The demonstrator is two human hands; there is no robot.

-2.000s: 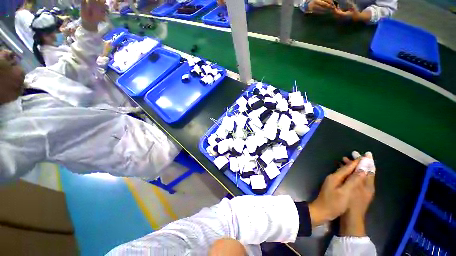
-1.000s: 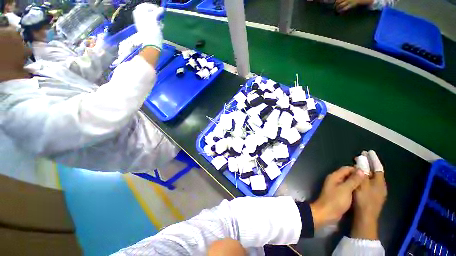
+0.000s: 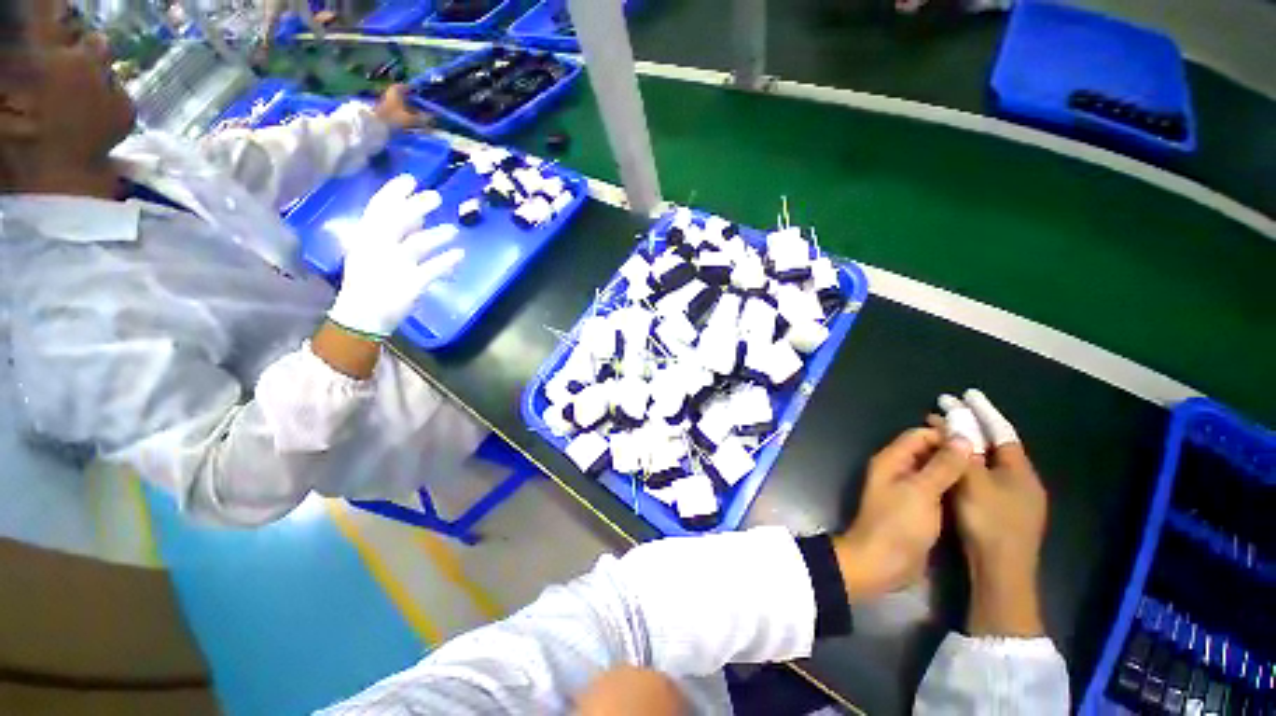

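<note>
My left hand point(image 3: 896, 511) and my right hand point(image 3: 996, 518) meet over the dark bench point(image 3: 896, 364), fingertips together. White finger cots point(image 3: 975, 423) cover fingertips of my right hand. Whatever may be between the fingers is hidden. The parts tray point(image 3: 826, 378), blue, lies left of my hands, heaped with black-and-white parts point(image 3: 721, 336) with thin leads sticking out. The finished-unit tray point(image 3: 1150, 525), blue, is at the right edge, partly cut off, with black units point(image 3: 1175, 671) in rows and pale pins showing.
A person in a pale smock point(image 3: 154, 336) sits at the left, a white-gloved hand point(image 3: 392, 266) over a blue tray point(image 3: 483, 287). A green conveyor point(image 3: 910, 196) runs behind a white post point(image 3: 616, 98). Another blue tray point(image 3: 1078, 63) is beyond the belt.
The neighbour's gloved hand has come down over the tray. A tray full of black units now shows by the belt. My hands remain together; the view has shifted slightly.
</note>
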